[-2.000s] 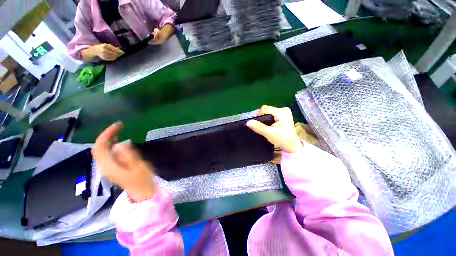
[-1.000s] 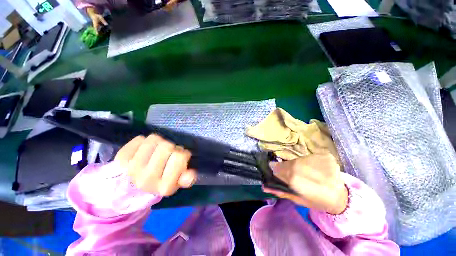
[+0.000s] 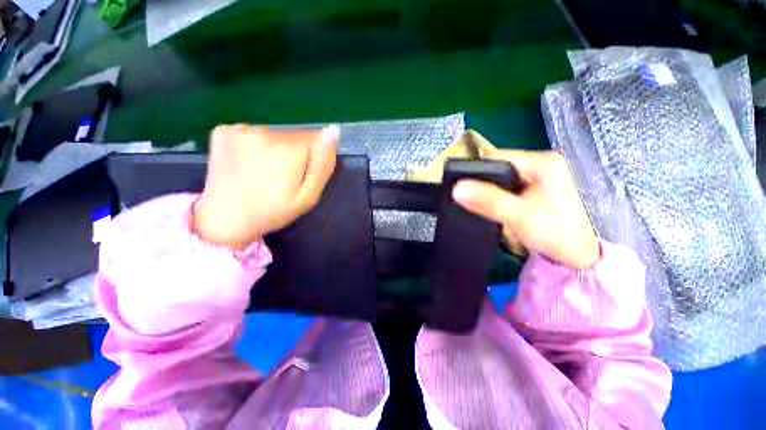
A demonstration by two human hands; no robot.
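A black unit (image 3: 323, 260) is held above the bench. Its wide textured slab is at left. A narrow end bar (image 3: 462, 252) stands apart from it at right, joined by two dark rails with a gap between them. My left hand (image 3: 260, 180) is curled on the slab near its top edge, fingertips partly hidden. My right hand (image 3: 542, 201) grips the end bar, thumb on its near face. A tan cloth (image 3: 458, 151) lies behind the bar and my right hand, mostly hidden. A bubble-wrap sheet (image 3: 403, 143) lies under the unit.
Bubble-wrap bags (image 3: 663, 176) are piled at right. A black slab with a label (image 3: 59, 231) lies at left on whitish wrapping, another (image 3: 63, 122) behind it. A dark unit (image 3: 630, 21) lies at the far right. A green cloth (image 3: 113, 10) is at the far left.
The unit has turned from flat to tilted and now shows its textured face. Its end bar stands out on two rails, wider apart than before. The view has shifted down; the person opposite is out of view.
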